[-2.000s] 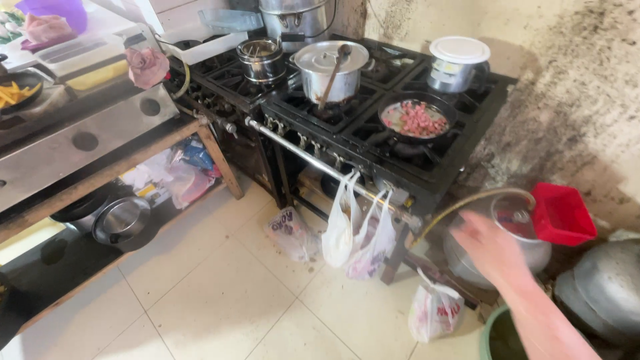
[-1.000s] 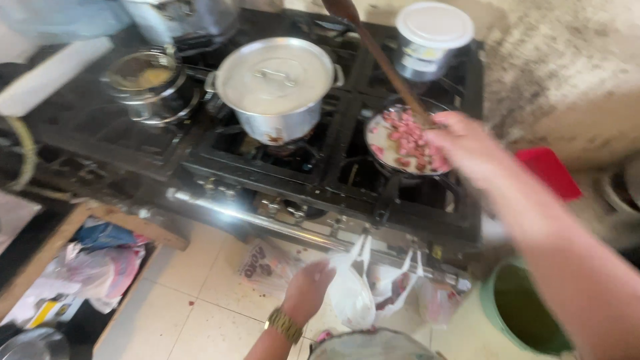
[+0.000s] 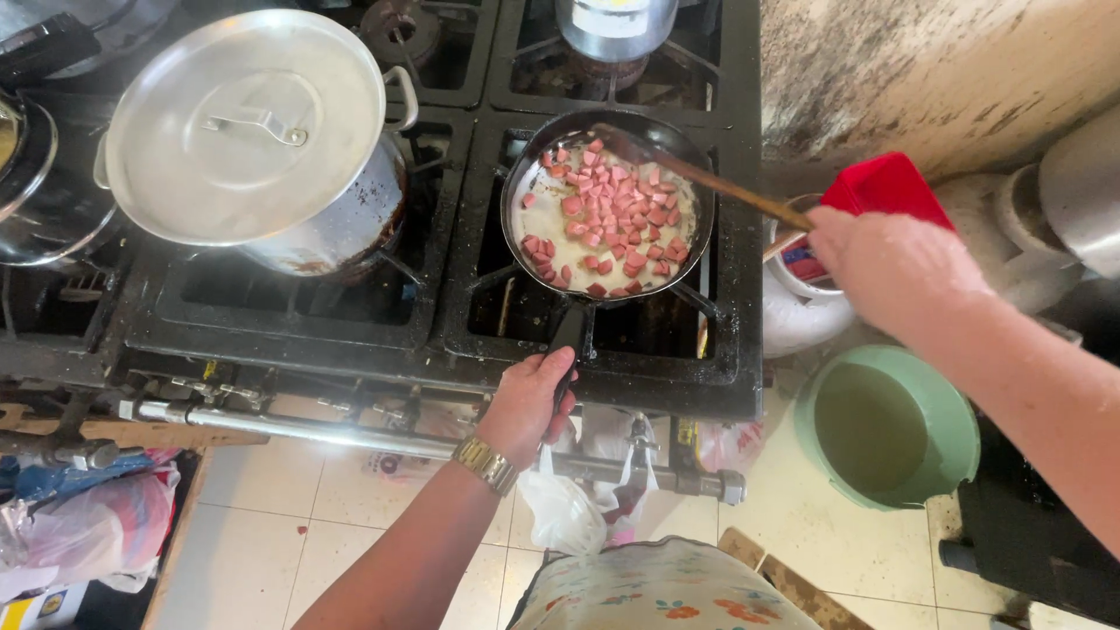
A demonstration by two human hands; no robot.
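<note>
A black frying pan stands on a grate of the gas stove, at its right front. Pink diced sausage pieces lie in it over a pale, wet-looking layer. My left hand, with a gold-coloured watch at the wrist, grips the pan's black handle from the front. My right hand holds a wooden spoon near its end, and the spoon's head rests at the back of the pan among the pieces. To the left is a large lidded aluminium pot.
Another metal pot stands behind the pan. A gas pipe with valves runs along the stove's front, with white plastic bags hanging from it. Right of the stove are a red plastic container, a green bucket of murky liquid and a stained wall.
My left hand has risen from below the stove's front onto the pan handle. The spoon, seen lying on the lidded pot two seconds ago, is now in my right hand with its head in the pan.
</note>
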